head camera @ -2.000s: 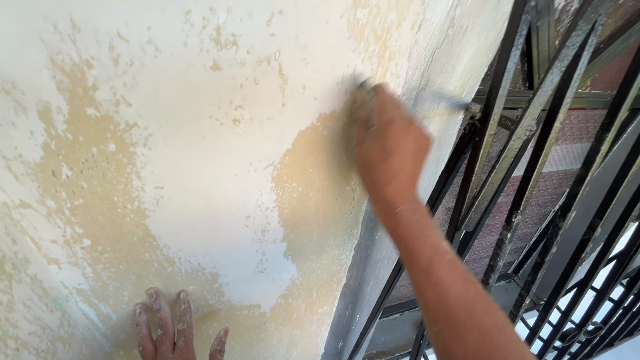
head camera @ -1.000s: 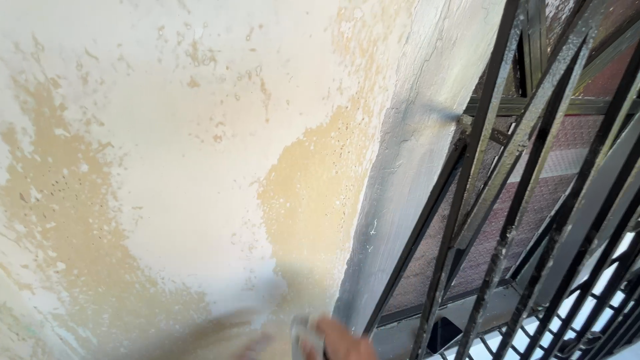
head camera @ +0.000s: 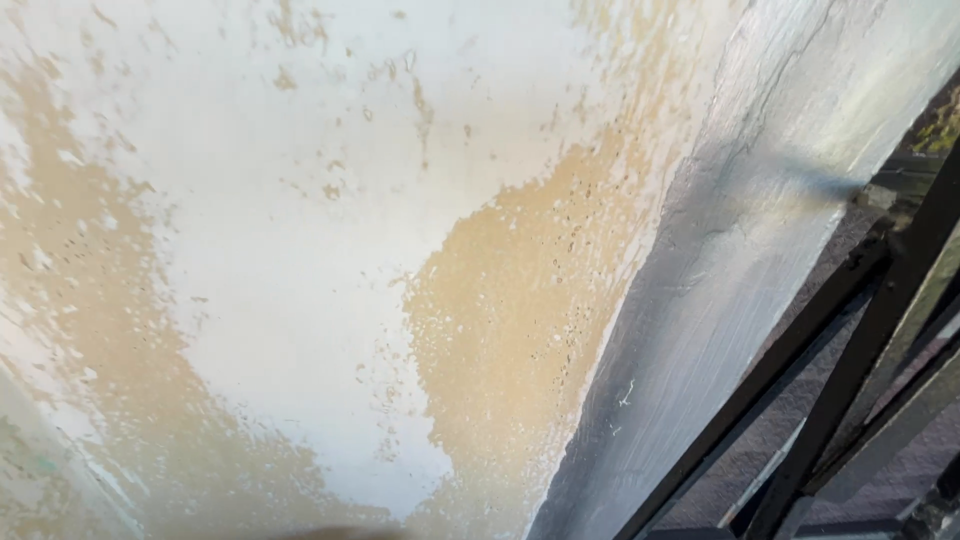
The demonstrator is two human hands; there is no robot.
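Observation:
A plastered wall fills most of the head view, its smooth white coat broken by tan patches with speckled edges. Along the wall's right side runs a grey-white edge strip with cracks near its top. At the bottom edge, left of centre, a blurred brownish sliver shows; it may be part of a hand, but which one cannot be told. Neither of my hands can be made out otherwise, and what they hold or touch is hidden.
A black metal grille of crossing bars stands close to the wall's right edge. Behind it lies a dark, textured surface. A metal fitting joins the grille near the edge strip.
Two seconds ago my right hand was high on the wall and my left lay low on it; one second ago a hand with a tool was at the bottom edge. Both have left clear sight.

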